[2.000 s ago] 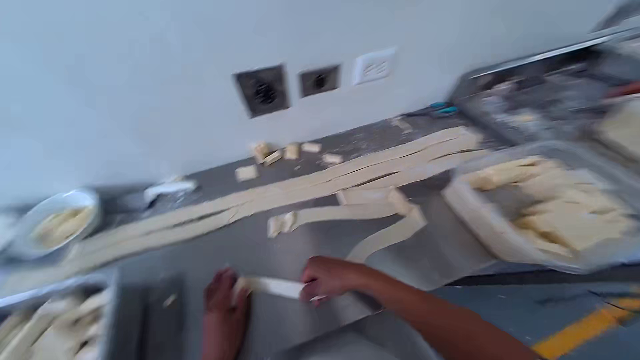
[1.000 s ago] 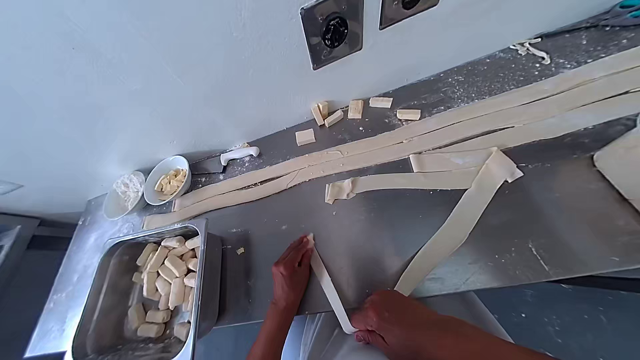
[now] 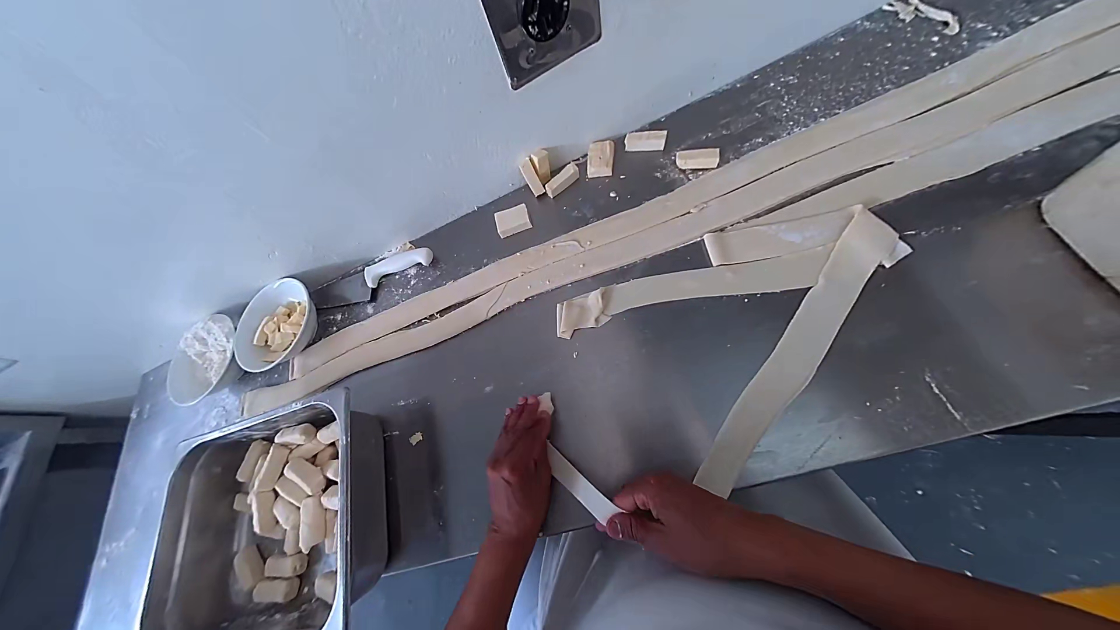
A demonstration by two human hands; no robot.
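A short dough strip (image 3: 577, 483) runs between my two hands at the front edge of the steel table. My left hand (image 3: 521, 464) lies flat over its far end, a bit of dough showing past the fingertips. Thumb and fingers of my right hand (image 3: 652, 518) pinch the near end. Beside my right hand, a longer folded dough strip (image 3: 783, 376) reaches down to the table edge. Long dough strips (image 3: 665, 223) lie side by side behind. Filled pieces of dough (image 3: 304, 477) are in a steel pan to the left.
The deep steel pan (image 3: 343, 525) stands left of my left hand. Behind it are a bowl of white flour (image 3: 207, 350), a bowl of pale chunks (image 3: 302, 337) and a white-handled knife (image 3: 398, 265). Several cheese-like sticks (image 3: 600, 159) lie along the wall, below a socket (image 3: 542, 35).
The view has swung left and closer since the first frame. My right hand has come a little nearer my left, still holding the strip's end.
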